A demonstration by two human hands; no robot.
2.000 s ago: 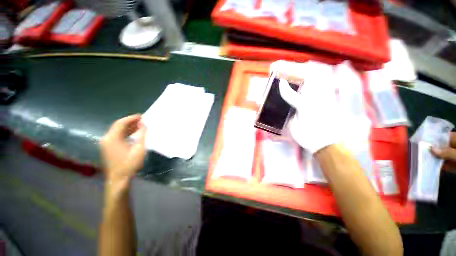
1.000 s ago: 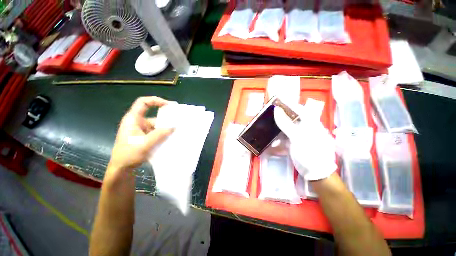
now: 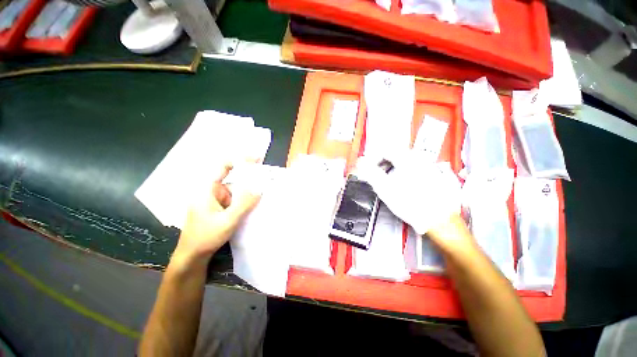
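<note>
My bare left hand [image 3: 216,219] pinches a white sleeve [image 3: 262,240] between thumb and fingers, just left of the phone tray. The stack of empty sleeves [image 3: 202,157] lies fanned on the bench behind and left of this hand. My gloved right hand [image 3: 415,192] holds a mobile phone [image 3: 357,209] by its upper end, dark glass up, over the tray's front row. The red-orange phone tray [image 3: 426,296] holds several bagged phones [image 3: 536,233] in its pockets. Small label slips lie in two back pockets, one at the left [image 3: 343,120] and one near the middle [image 3: 429,137].
Stacked red trays [image 3: 419,59] with bagged phones stand behind the phone tray. A white fan base [image 3: 151,29] and a metal post [image 3: 199,26] are at the back left, near more red trays [image 3: 52,43]. A white stack [image 3: 561,80] lies at the back right.
The sleeve in my left hand has separated from the stack, which now lies on the bench, and moved right to the tray's edge. The phone has turned more upright, its lower end towards me.
</note>
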